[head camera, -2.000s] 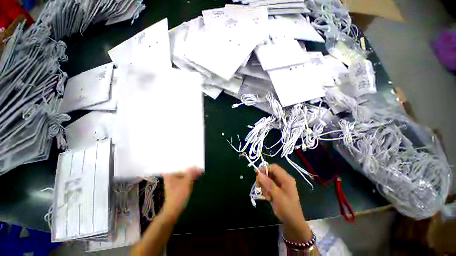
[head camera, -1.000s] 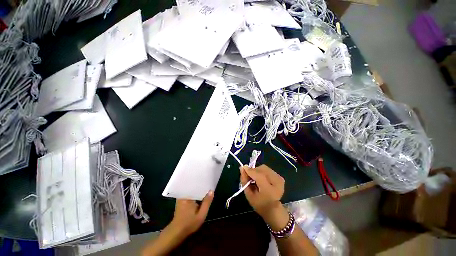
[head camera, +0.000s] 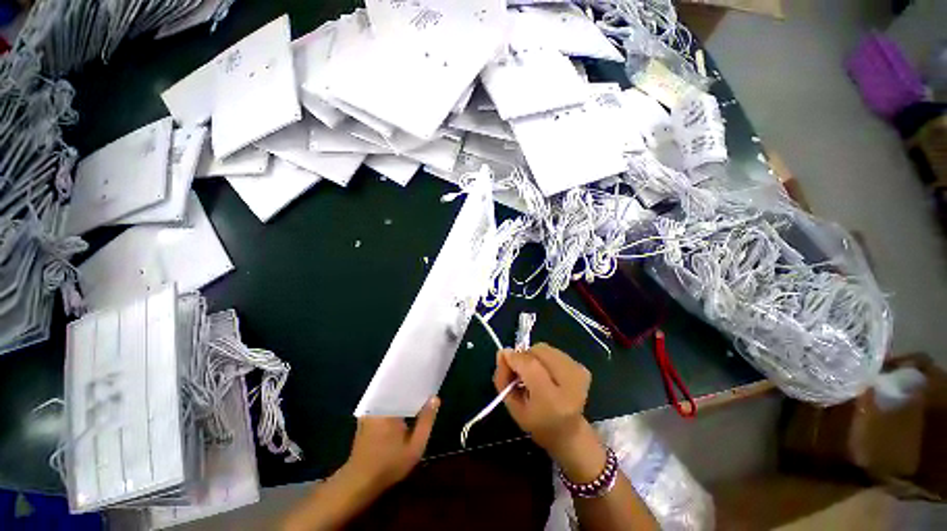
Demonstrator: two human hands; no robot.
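My left hand (head camera: 393, 448) grips the bottom end of a flat white panel (head camera: 434, 311), which stands tilted with its face turned partly to the right. My right hand (head camera: 545, 389) is closed on a folded white cable (head camera: 526, 330), just right of the panel. A white cable end sticks out below the fingers, and a thin strand runs from the fingers up to the panel's right face. Whether the strand enters the panel cannot be told. Loose white cable hanks (head camera: 582, 228) lie behind my right hand.
White panels (head camera: 405, 62) are piled at the back. Stacked panels with hanks (head camera: 125, 399) stand at front left; more line the far left. A clear cable bag (head camera: 800, 311), dark phone (head camera: 623, 301) and red strap (head camera: 673, 375) are at right. A brown carton (head camera: 867, 425) is beyond the table edge.
The panel moved from the left to in front of me, turned from face-on to a narrow tilt, and came beside the cable. Both hands drew closer together. The view shifted slightly.
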